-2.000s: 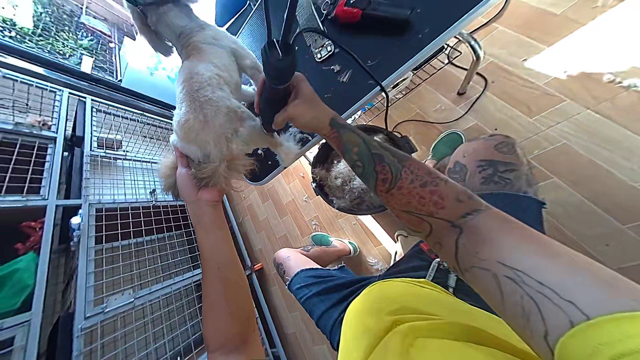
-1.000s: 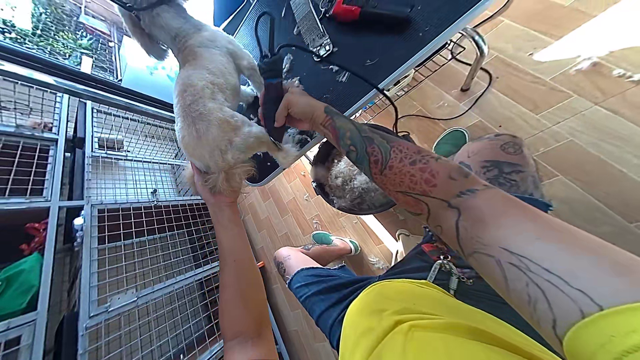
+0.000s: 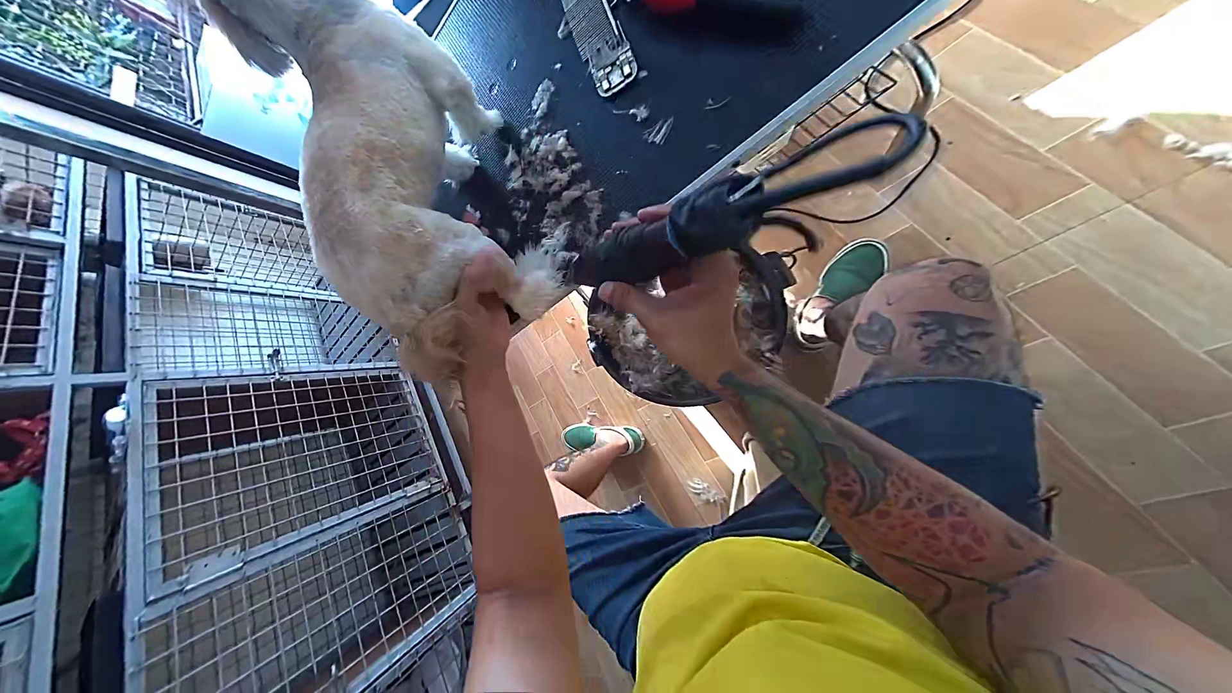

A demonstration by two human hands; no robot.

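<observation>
A cream-coloured dog [image 3: 361, 154] with short-clipped fur stands at the edge of a black grooming table [image 3: 664, 144], its rear toward me. My left hand [image 3: 484, 308] is closed on one of its hind legs, near the fluffy paw. In my right hand [image 3: 679, 298] is a dark, corded electric clipper [image 3: 630, 252], its front end right by that paw. The cord loops away from the clipper's back end to the right. Clumps of cut fur [image 3: 558, 188] lie on the table beside the dog.
Wire cages [image 3: 289, 472] line the left side. On the table lie a metal-toothed comb or blade [image 3: 602, 48] and a red and black tool [image 3: 712, 12]. Below the table edge, a round dark container [image 3: 640, 361] holds cut fur, near my knees. Loose fur is on the tiled floor [image 3: 1107, 318].
My right hand has turned the clipper, so its cord end now points right instead of up. My left hand has moved to the hind leg by the paw. More cut fur shows on the table.
</observation>
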